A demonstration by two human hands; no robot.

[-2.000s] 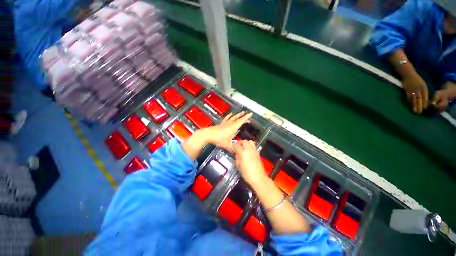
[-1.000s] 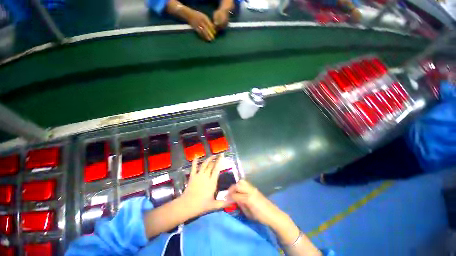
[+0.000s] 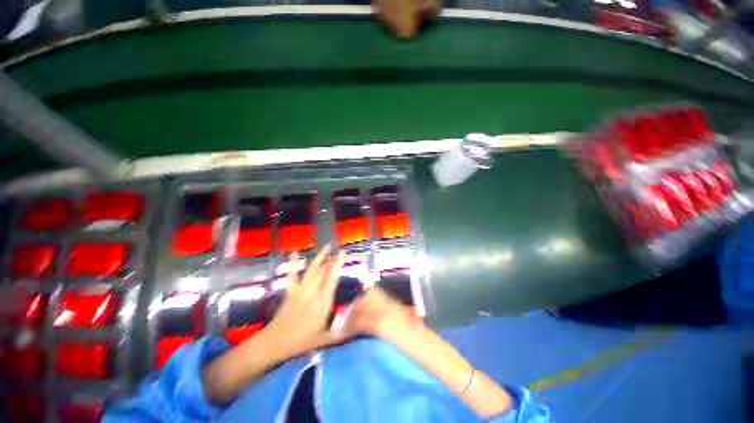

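A clear blister tray (image 3: 420, 216) lies in front of me with open flip phones in two rows, black screen halves above red keypad halves. My left hand (image 3: 307, 299) lies over the near row, fingers spread. My right hand (image 3: 376, 314) is blurred, with curled fingers, close beside my left hand. Both are at an open phone (image 3: 348, 289), second from the right in the near row, which they partly cover. Whether my right fingers pinch anything is hidden. The rightmost near phone (image 3: 395, 285) lies open beside them.
A second tray with closed red phones (image 3: 97, 259) is at the left. A white bottle with a silver top (image 3: 457, 163) stands near the green belt's edge. Stacked trays of red phones (image 3: 661, 178) are at the right. Another person's hand (image 3: 405, 15) is across the belt.
The view has turned and shifted, so the bottle and stacked trays sit further right. My hands have moved from the rightmost near phone to the one left of it.
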